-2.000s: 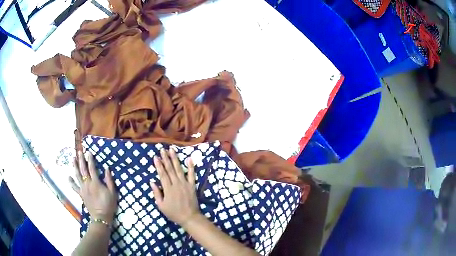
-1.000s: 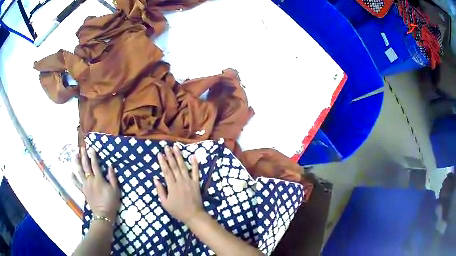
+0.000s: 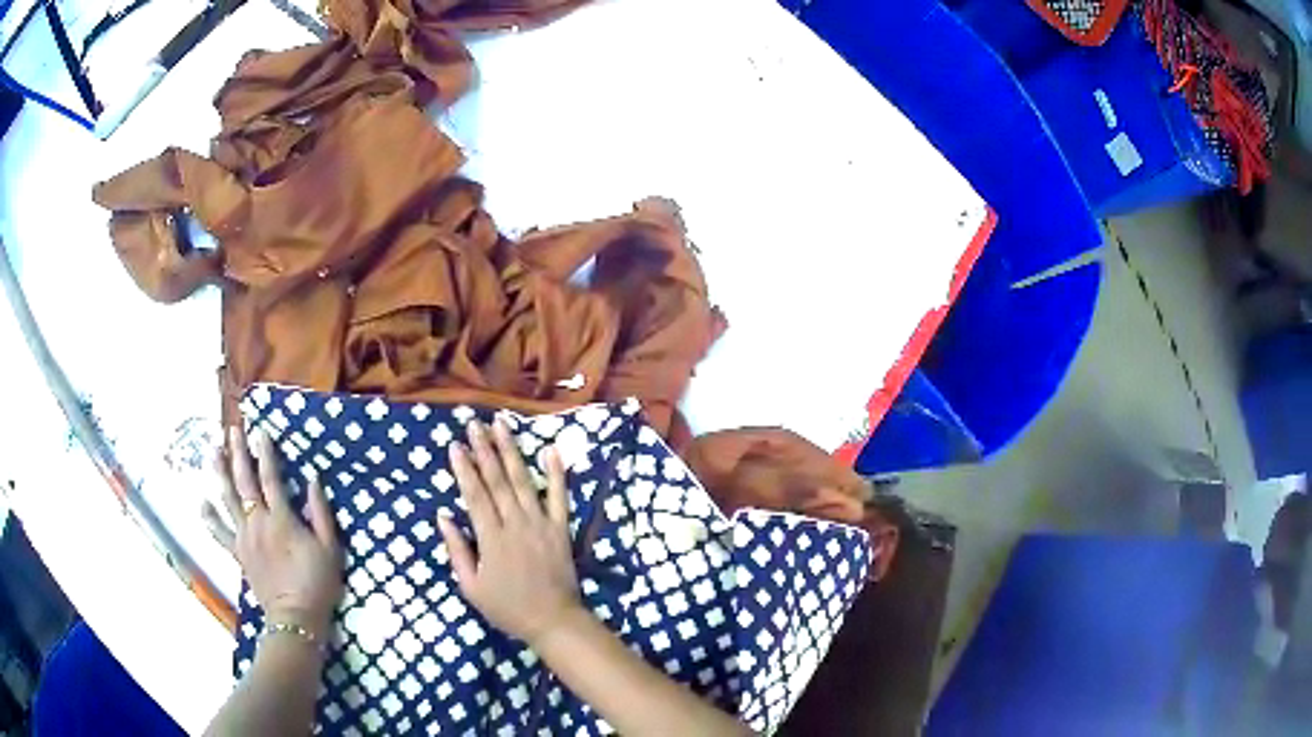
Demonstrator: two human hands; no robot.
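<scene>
A dark navy cloth with a white lattice pattern, the patterned bag body (image 3: 396, 576), lies over the near edge of the white table. My left hand (image 3: 281, 540) rests flat on its left edge, fingers a little apart. My right hand (image 3: 511, 540) rests flat on its middle, fingers spread. Neither hand grips the cloth. Brown sewn pieces (image 3: 432, 288) lie crumpled directly beyond the cloth, and part of them shows past its right side.
The white table (image 3: 748, 187) has a worn red edge at the right. A large blue bin (image 3: 1029, 317) stands beyond that edge. Another blue bin (image 3: 1108, 144) at upper right holds orange and patterned pieces (image 3: 1223, 108). A blue surface (image 3: 1094, 634) is at lower right.
The view has shifted slightly. Both hands stay flat on the patterned cloth, and the cloth and brown pieces have not visibly moved on the table.
</scene>
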